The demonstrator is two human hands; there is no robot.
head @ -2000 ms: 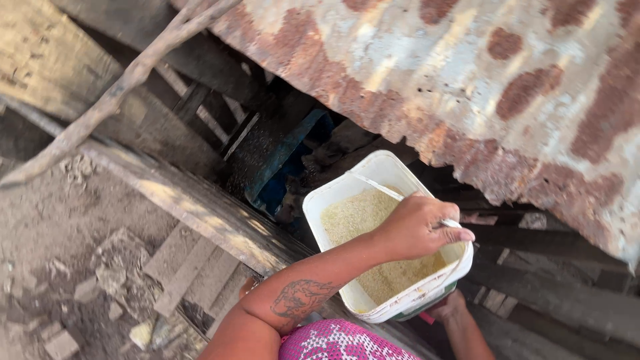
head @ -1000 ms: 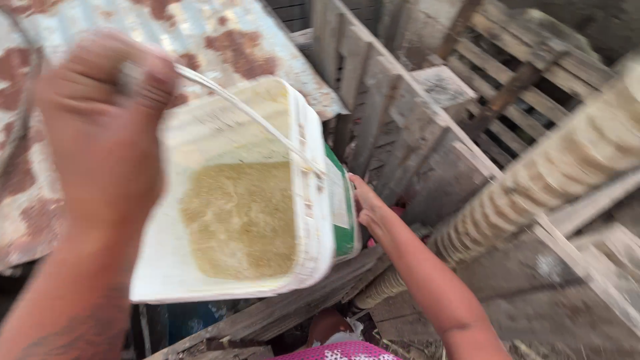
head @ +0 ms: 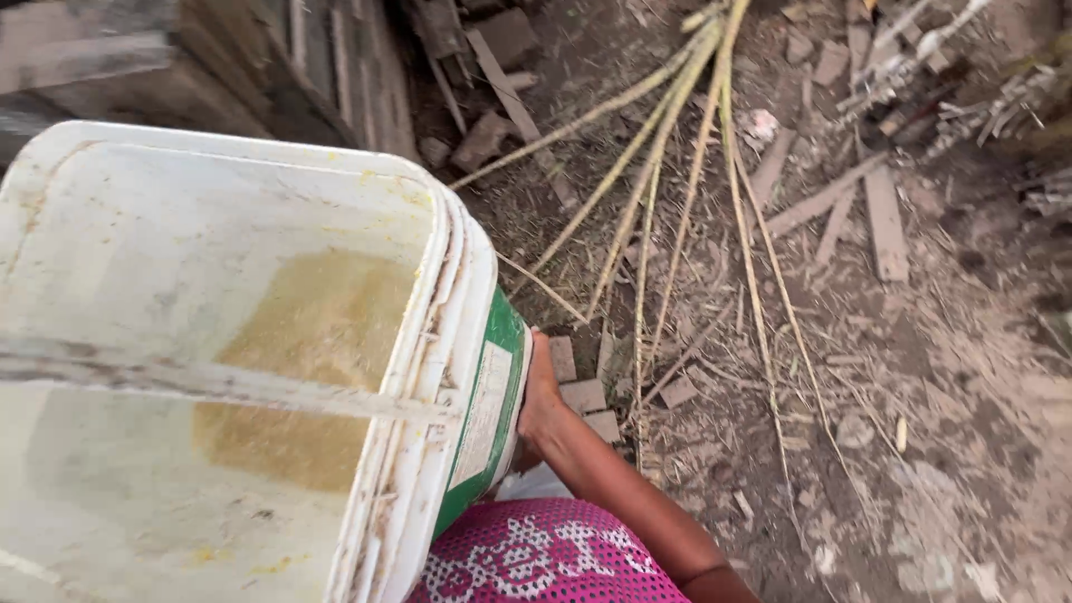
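A square white plastic bucket (head: pixel 431 352) with a green label band fills the left of the head view, close to the camera. A yellowish, grainy-looking content (head: pixel 310 360) lies at its bottom, and the bucket's pale handle crosses over its opening. My right hand (head: pixel 540 385) presses against the bucket's lower side near the base, its fingers partly hidden behind it. My left hand is outside the view.
Weathered wooden boards (head: pixel 368 75) stand at the upper left. Thin dry stalks (head: pixel 670 159) fan out over the dirt ground (head: pixel 988 360), which is littered with wood scraps (head: pixel 886 222) and twigs. Brick-like pieces (head: pixel 582 394) lie beside my right wrist.
The view has swung away from the rusty corrugated sheet to littered ground. The bucket now sits larger at the left. My left hand, seen raised at the handle earlier, has left the view.
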